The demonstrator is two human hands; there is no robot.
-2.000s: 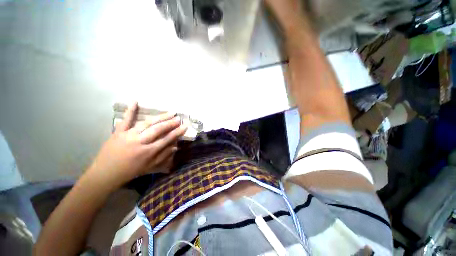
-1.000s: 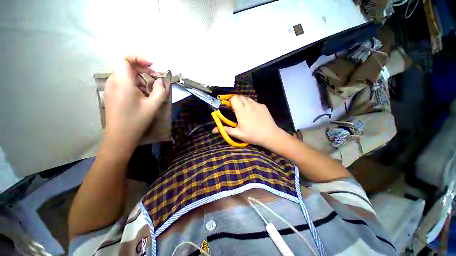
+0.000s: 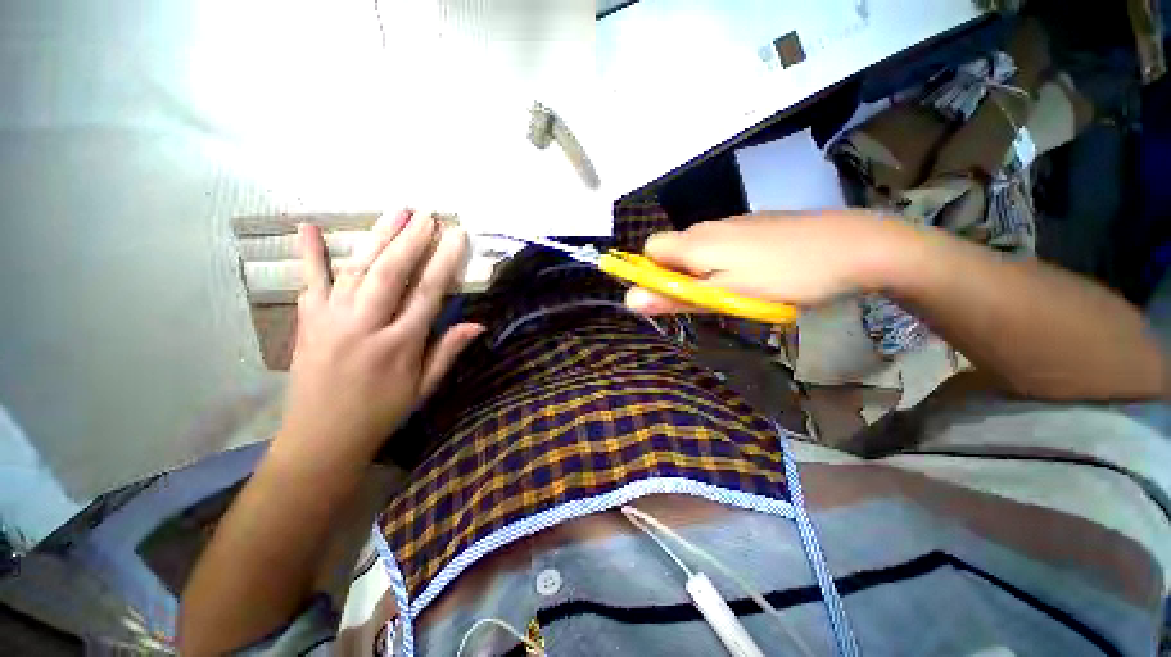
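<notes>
A folded tan and pale cloth piece [image 3: 270, 276] lies at the table's front edge. My left hand [image 3: 372, 321] is flat on it with the fingers spread, pressing it down. My right hand [image 3: 745, 263] is shut on the yellow-orange handles of the scissors [image 3: 693, 290]. The scissor blades point left, at the cloth's right end beside my left fingertips. Whether they are open or closed around the cloth cannot be told in the glare. A small tan scrap strip [image 3: 565, 144] lies on the table above the blades.
The white table [image 3: 719, 90] fills the top, with strong glare at the left. Brown and white cloth bundles [image 3: 944, 141] lie low on the right, beside a white panel [image 3: 786, 173]. The checked apron [image 3: 578, 424] is just below the table edge.
My left hand has gone from pinching the cloth's end to lying flat on it. The scissors have swung flatter, with my right hand further right. The scrap strip now lies loose on the table.
</notes>
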